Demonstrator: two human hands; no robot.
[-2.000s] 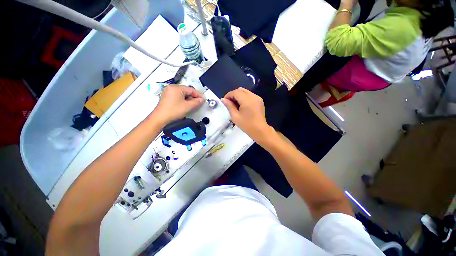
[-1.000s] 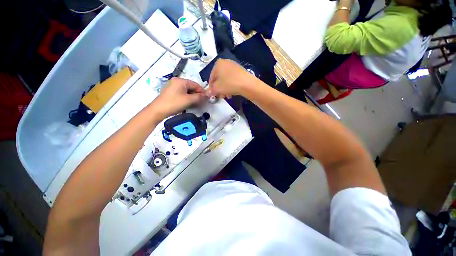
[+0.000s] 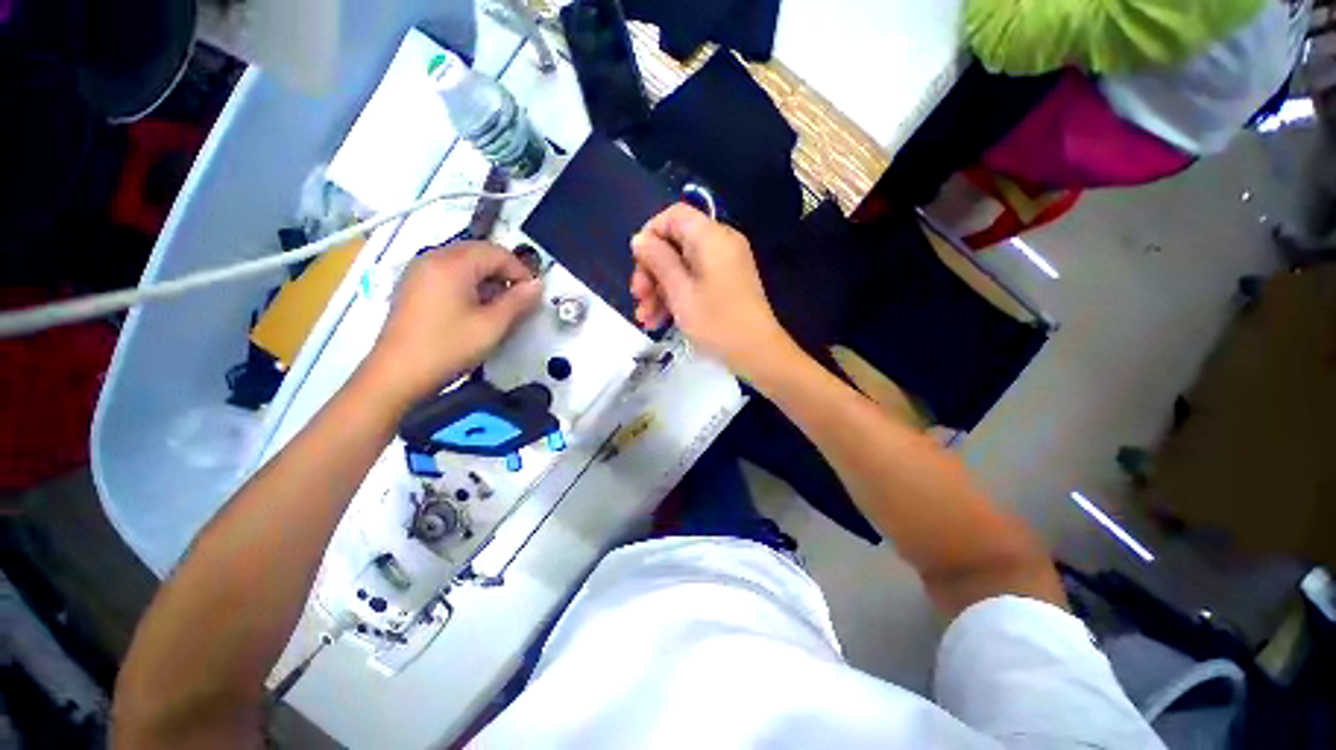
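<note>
The white sewing machine head point(image 3: 586, 399) lies diagonally below my hands. My left hand point(image 3: 457, 311) is over its upper end, fingertips pinched together beside a small round metal part point(image 3: 570, 309). My right hand point(image 3: 700, 279) is to the right of that part, with fingers curled and thumb and index close together. No thread can be made out at either hand, so I cannot tell whether they hold any. A black device with a bright blue face point(image 3: 476, 428) sits on the machine head below my left hand.
Dark fabric pieces point(image 3: 586, 220) lie behind and right of my right hand. A clear plastic bottle point(image 3: 491, 117) stands behind the machine. A pale-blue trough point(image 3: 139, 425) with a yellow-orange item point(image 3: 305, 305) is at left. A person's green sleeve point(image 3: 1106, 32) shows at upper right.
My hands were together at the small round part and have moved apart, the right hand going right and down. The view has shifted, and the pale hose now crosses the left side.
</note>
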